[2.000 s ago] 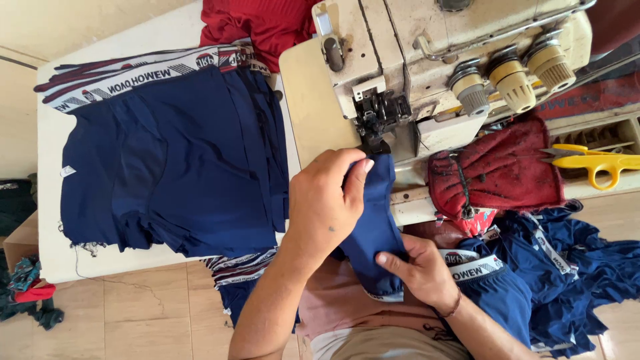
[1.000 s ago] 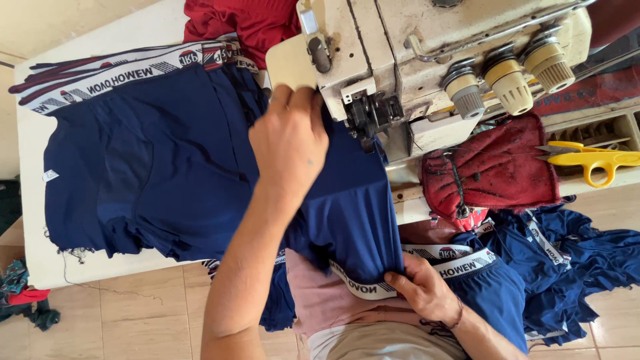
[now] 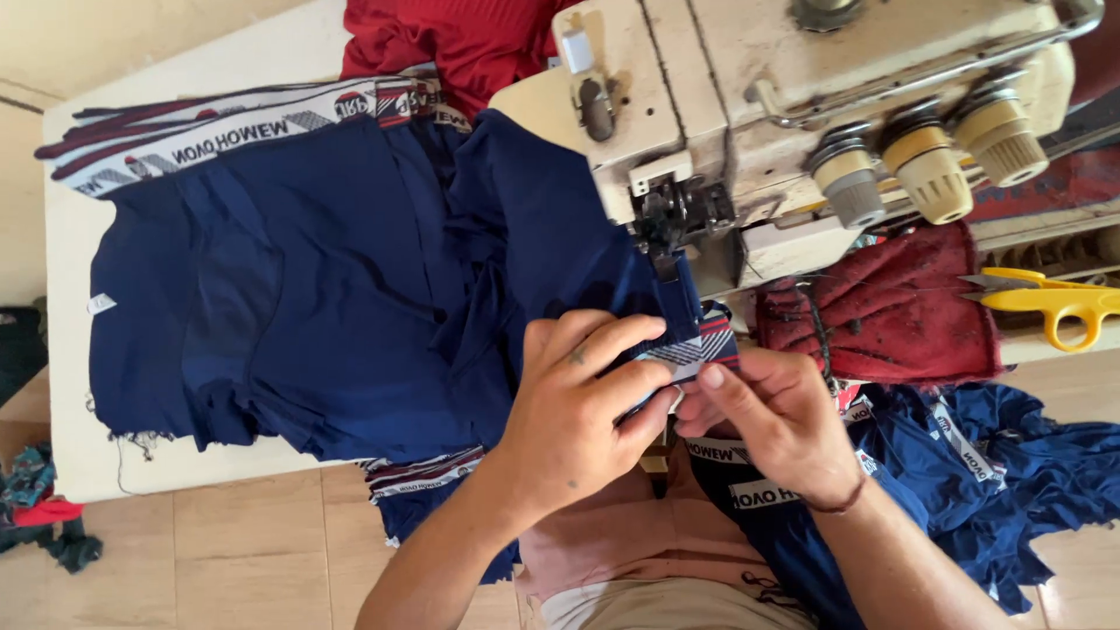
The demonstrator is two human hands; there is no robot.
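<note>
Navy fabric (image 3: 560,219) runs over the bed of an overlock sewing machine (image 3: 814,96), its edge at the presser foot (image 3: 667,262). My left hand (image 3: 595,402) lies on the garment just in front of the foot, fingers bent over the patterned elastic waistband (image 3: 691,350). My right hand (image 3: 779,411) pinches the end of that waistband between thumb and fingers, close beside the left fingertips. Part of the band is hidden under my fingers. To the left, a stack of navy garments (image 3: 306,289) with printed waistbands lies on the white table.
Yellow-handled scissors (image 3: 1050,302) lie at the right, beside a dusty red cloth pad (image 3: 884,306). More navy garments (image 3: 989,464) are heaped at lower right. Red fabric (image 3: 446,44) lies behind the stack. Tension knobs (image 3: 927,166) stick out from the machine's front.
My left hand has moved from beside the machine's needle area down to the waistband. My right hand has come up toward the presser foot with the band, and the two hands are now close together.
</note>
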